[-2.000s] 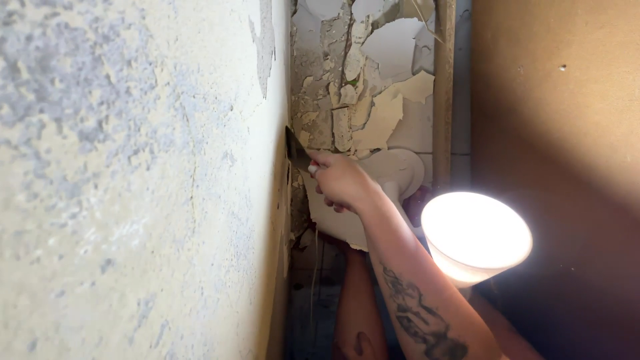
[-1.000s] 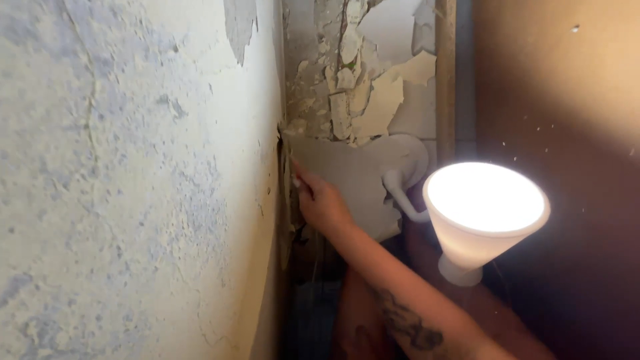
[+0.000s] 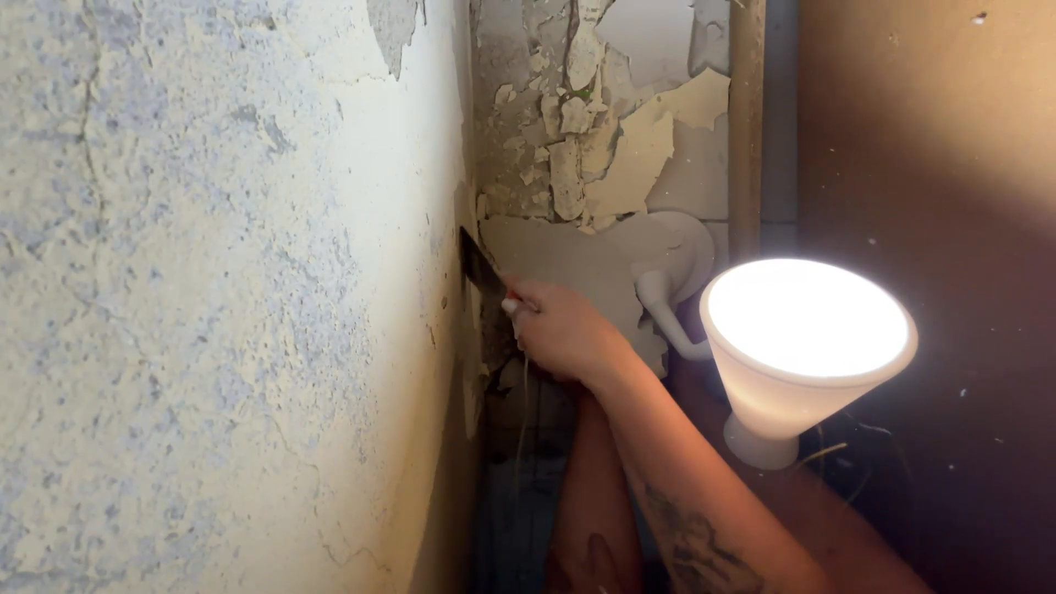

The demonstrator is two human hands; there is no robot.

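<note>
My right hand (image 3: 569, 330) is closed around the handle of a scraper or putty knife (image 3: 483, 264). Only a bit of red shows at the grip. The dark blade points up and left, its tip at the peeling painted wall (image 3: 396, 206) near the corner. Under and beyond the hand lies a large thin beige sheet, perhaps a paint flake (image 3: 561, 256), with ragged edges. My left hand does not show; a bare limb runs beneath my right forearm, and I cannot tell whether it is an arm or a leg.
A lit lamp with a white cone shade (image 3: 767, 379) stands right of my forearm, its curved arm (image 3: 668, 318) leading to a round base (image 3: 689, 247). Broken paint flakes (image 3: 569, 165) lie beyond the sheet. A wooden strip (image 3: 745, 124) and a brown panel (image 3: 924, 206) border the right side.
My right hand and the blade have shifted slightly along the wall's edge. The blade, mostly hidden a second ago, shows again. The view has moved a little.
</note>
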